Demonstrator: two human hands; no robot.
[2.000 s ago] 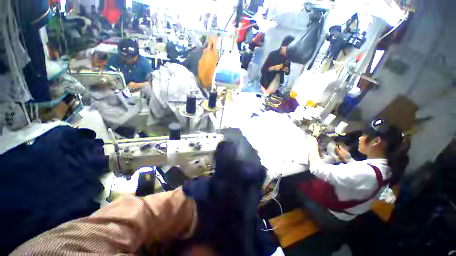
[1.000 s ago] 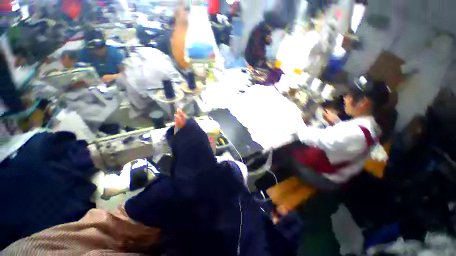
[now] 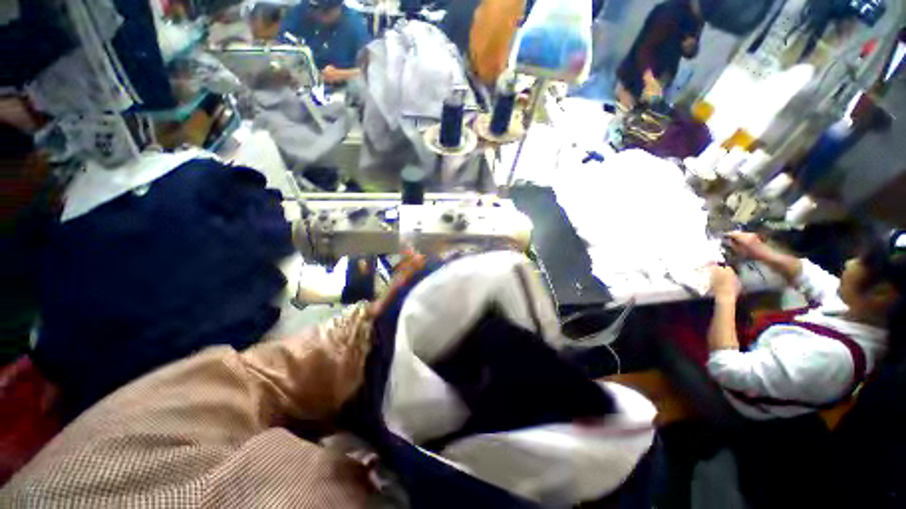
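A navy garment piece [image 3: 397, 467] with a wide white collar piece [image 3: 517, 462] fills the lower middle, its opening spread in a ring around dark cloth. My left hand [image 3: 405, 266] shows only as blurred fingers at the garment's upper left edge, closed on it; the rest is hidden by cloth and a tan checked sleeve. My right hand is not visible. The cream sewing machine [image 3: 462, 225] stands just behind the garment. A large navy garment pile [image 3: 159, 268] lies left of the machine.
Dark thread cones [image 3: 451, 123] stand behind the machine. White fabric [image 3: 626, 219] covers the neighbour's table at right, where a person in a white top with red straps [image 3: 785, 358] works. Something red [image 3: 35, 418] is at the lower left edge.
The garment has turned and opened, so the white collar now faces up. My left hand has come down from above the machine to the garment's edge. The view has shifted.
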